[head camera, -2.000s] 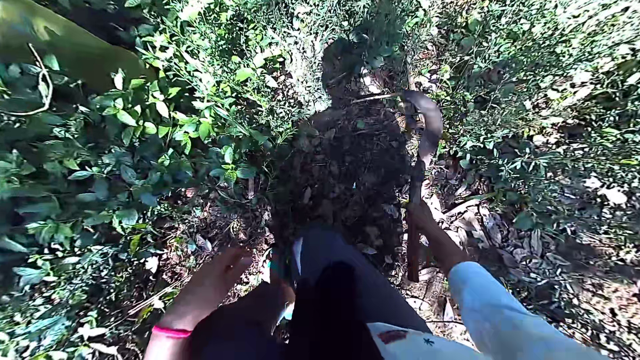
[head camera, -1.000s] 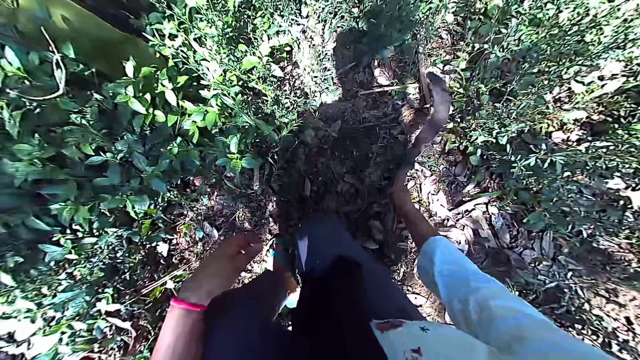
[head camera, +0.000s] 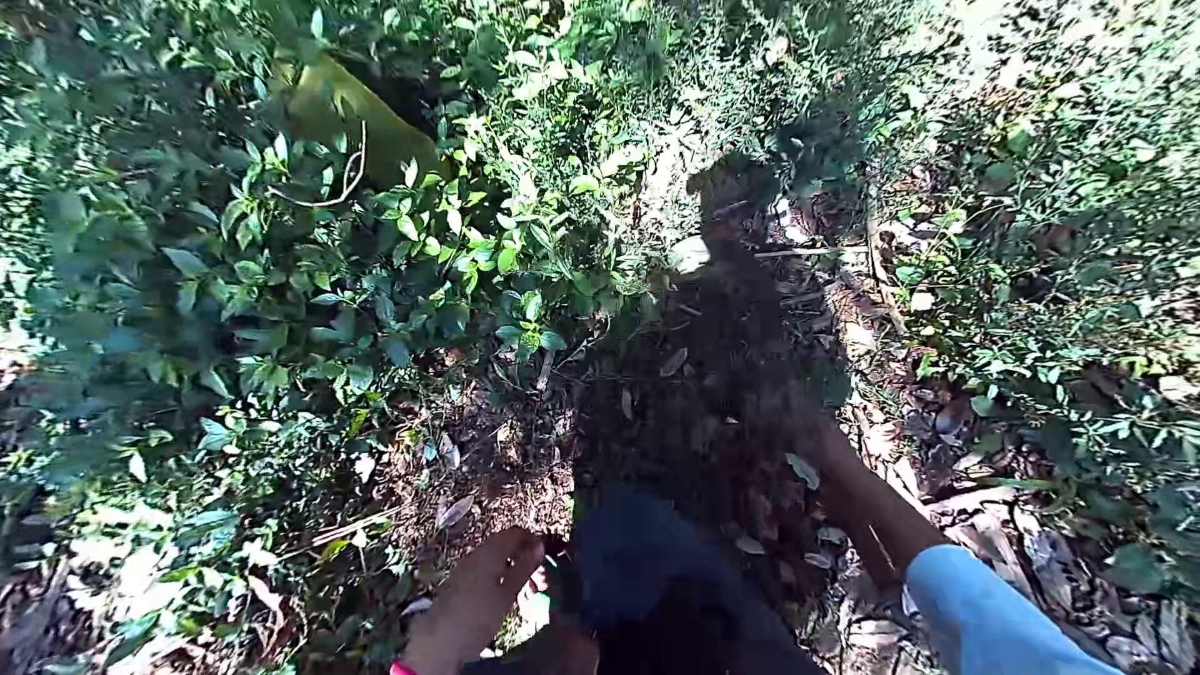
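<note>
My left hand (head camera: 492, 572), with a pink band at the wrist, is low in the view beside my dark-clothed leg (head camera: 647, 572). Its fingers are loosely bent and nothing shows in them. To the right of the leg, my right hand (head camera: 817, 427) reaches forward over the shaded ground below a light blue sleeve (head camera: 994, 609). Blur and shadow hide its fingers. What looks like the wooden handle of the curved-blade hand tool (head camera: 872, 553) shows under the forearm; the blade cannot be made out.
Dense leafy plants (head camera: 403, 253) grow on the left, with a yellow-green sheet-like thing (head camera: 352, 112) among them. Finer plants (head camera: 1078, 309) stand on the right. Between them, leaf litter (head camera: 675, 403) lies in shadow, beside a thin stick (head camera: 811, 251) and a branch-like piece (head camera: 881, 253).
The curved blade, plain above my right hand in both earlier frames, is lost in blur and shadow. My left hand stays beside the leg. The view has shifted left.
</note>
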